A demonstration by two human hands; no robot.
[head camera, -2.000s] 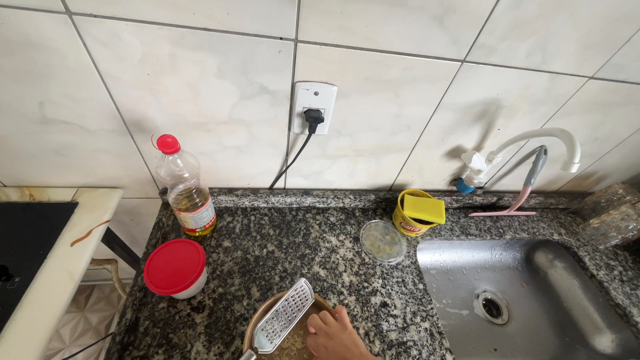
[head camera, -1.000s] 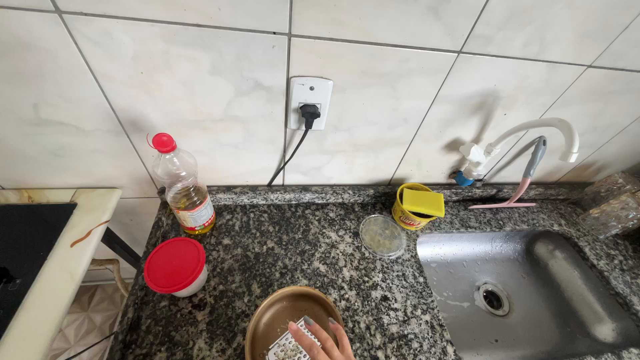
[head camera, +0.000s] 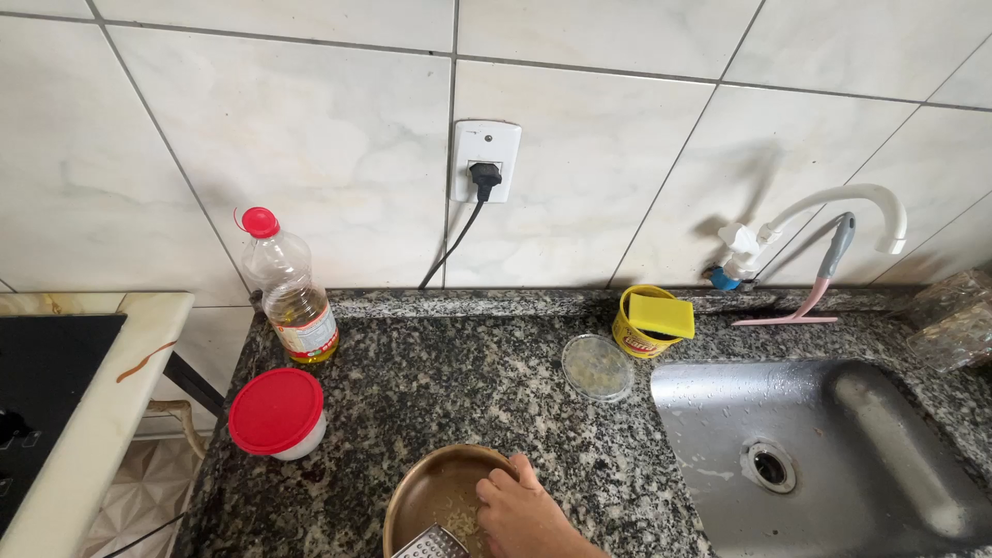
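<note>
At the bottom centre, a brown metal pan (head camera: pixel 411 487) stands on the granite counter, with small pale shreds (head camera: pixel 459 518) inside it. Part of a metal grater (head camera: pixel 434 544) juts into the pan from the lower edge of the view. My right hand (head camera: pixel 523 504) is at the pan's right rim, its fingers curled over the edge. Whether those fingers grip the rim or a small piece of food is hidden. My left hand is out of view, as is the grater's handle.
Left of the pan are a tub with a red lid (head camera: pixel 277 411) and an oil bottle (head camera: pixel 298 310). A clear round lid (head camera: pixel 597 368) and a yellow tub (head camera: pixel 632 335) with a sponge (head camera: pixel 661 315) lie beside the steel sink (head camera: pixel 728 434). A faucet (head camera: pixel 845 194) and pink squeegee (head camera: pixel 806 310) stand behind.
One second ago my right fingers were spread over the grater inside the pan. They are now curled at the right rim, and the grater shows lower in the view.
</note>
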